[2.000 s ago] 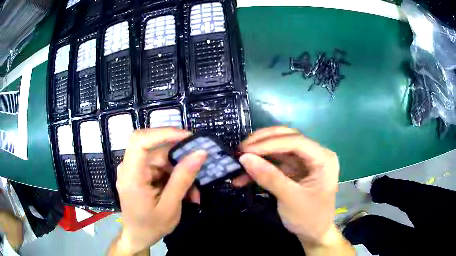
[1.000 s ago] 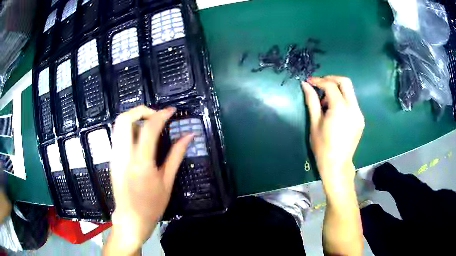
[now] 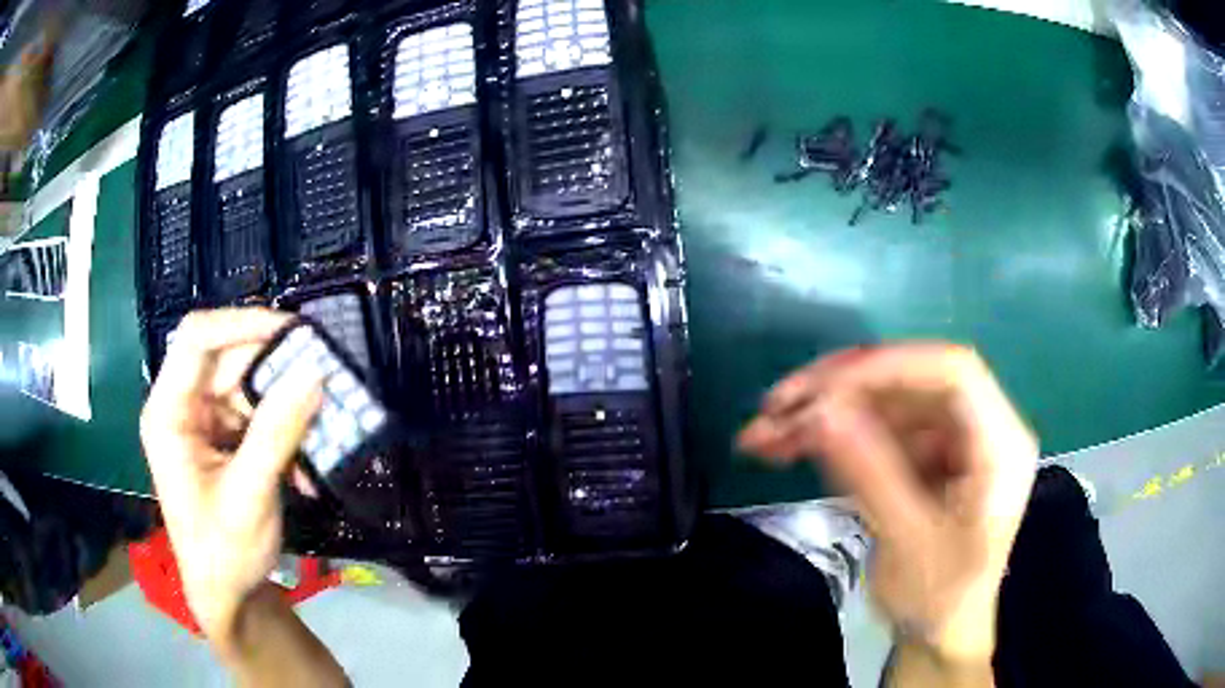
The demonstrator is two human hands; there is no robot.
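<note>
My left hand (image 3: 229, 450) holds a phone front housing (image 3: 320, 410) with a pale keypad, tilted, above the near rows of the black blister tray (image 3: 674, 497). One pocket beside it shows only bumpy grid and no keypad. Another housing (image 3: 597, 403) lies in the near right corner pocket. My right hand (image 3: 900, 464) is blurred over the green mat right of the tray, thumb and fingertips together; whether it pinches a small piece cannot be told. A loose pile of small black inserts (image 3: 887, 164) lies farther back on the mat.
A crumpled clear plastic bag (image 3: 1182, 188) with dark contents lies at the right edge. White lines and striped pieces (image 3: 38, 269) show on the green surface at left. Wrapped items stand at the far left. A red stool (image 3: 168, 578) is below the bench.
The corner housing now lies released in its pocket. My left hand has moved left and lifted another housing. My right hand has come back from the insert pile towards me.
</note>
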